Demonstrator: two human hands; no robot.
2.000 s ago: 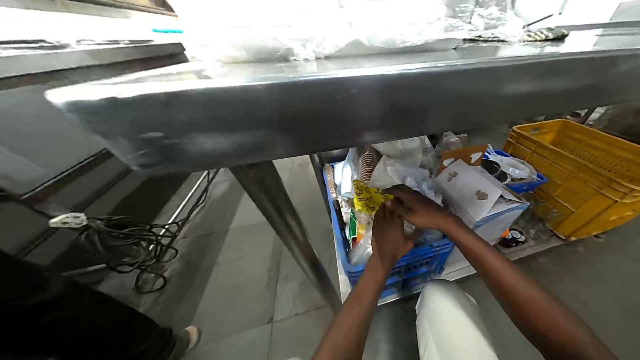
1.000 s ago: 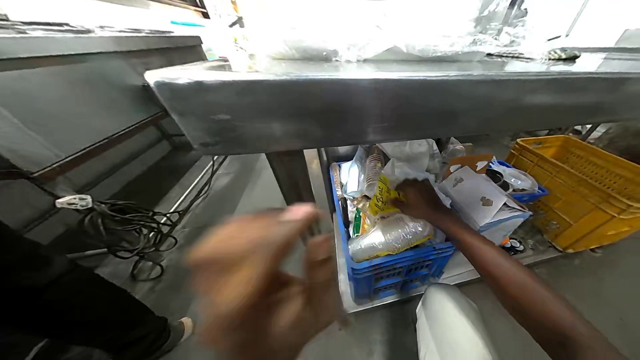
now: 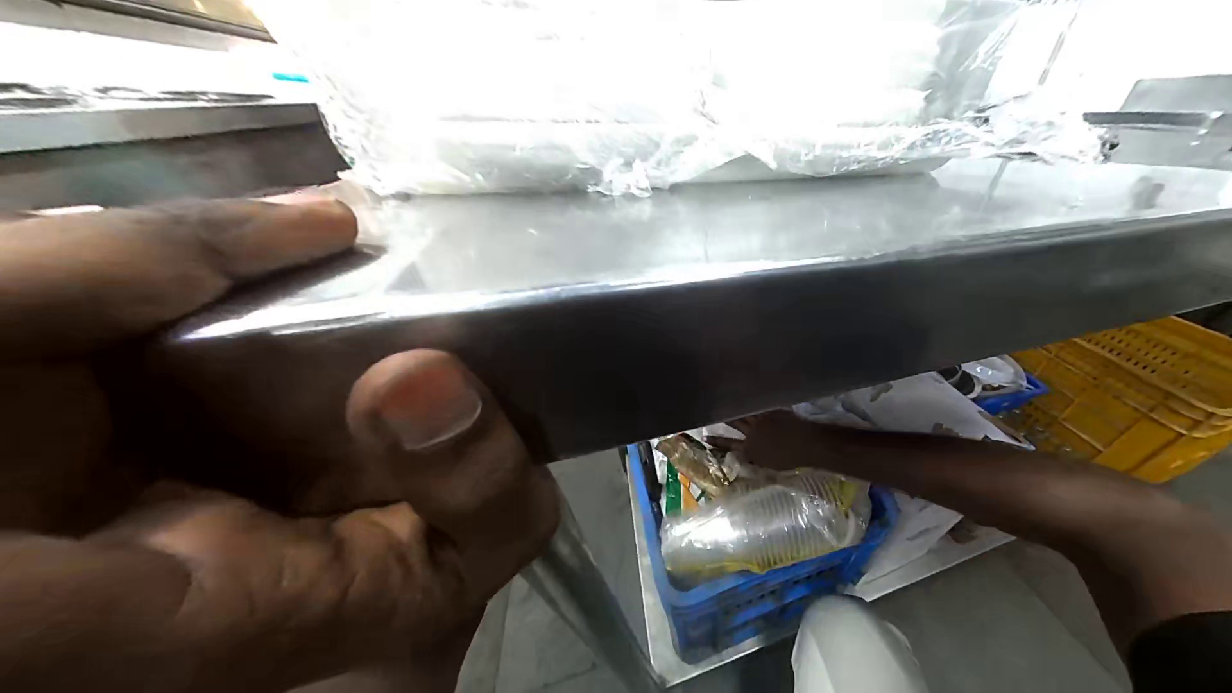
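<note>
My left hand grips the near left corner of a stainless steel table, its thumb against the front edge and a finger on top. Below the table, my right hand reaches into a blue plastic crate. Its fingers are partly hidden among the contents, so whether they hold anything cannot be told. In the crate, a clear plastic bag of stacked clear cups lies in front of that hand, beside a brown and gold packet.
Large plastic-wrapped white bundles lie on the tabletop. A metal table leg stands left of the crate. White printed cardboard, a small blue basket and a yellow plastic crate are at the right.
Two seconds ago both my hands were together at a yellow packet in the crate. My left hand has left it and come up to the table corner; my right hand has stayed at the crate. The view is closer.
</note>
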